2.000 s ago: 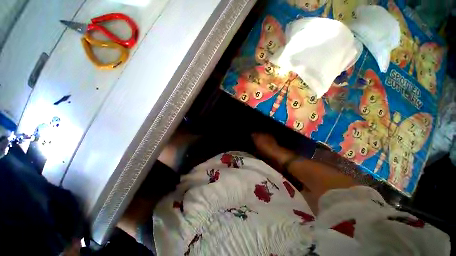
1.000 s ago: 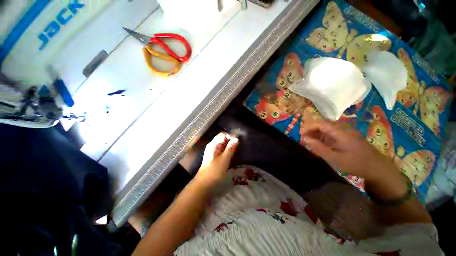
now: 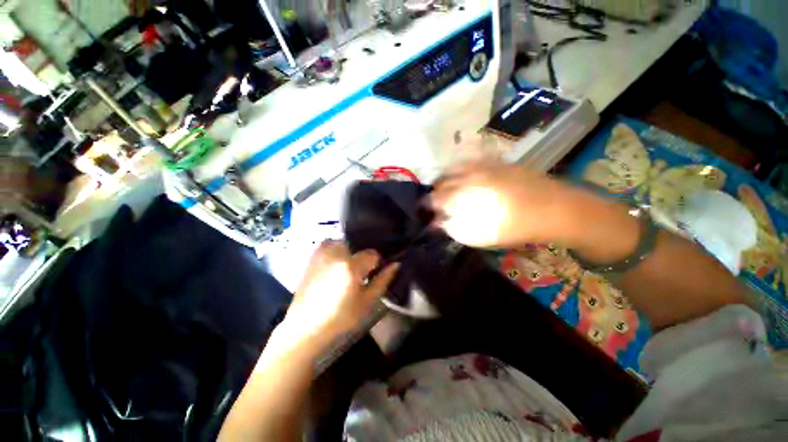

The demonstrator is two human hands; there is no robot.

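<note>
A dark garment piece (image 3: 380, 211) is held up between both hands in front of the sewing machine head (image 3: 346, 129). My left hand (image 3: 337, 289) grips its lower left edge. My right hand (image 3: 484, 207) holds its right side; the fingertips are blurred and brightly lit. A small white patch (image 3: 415, 304) shows under the dark cloth. The rest of the dark cloth hangs down over the lap. The scissors' red handle (image 3: 396, 174) shows just behind the cloth; the other handle is hidden.
Large dark fabric (image 3: 147, 302) lies bunched at the left. Green rings (image 3: 192, 148) sit on the machine. A butterfly-print board (image 3: 596, 302) stands at the right with a white cut piece (image 3: 721, 226) on it. A phone-like dark device (image 3: 529, 112) lies behind my right hand.
The view has swung up and left, showing the whole machine. Both hands have moved from the lap and board to the table edge and now hold dark cloth. Only one white piece still shows on the board.
</note>
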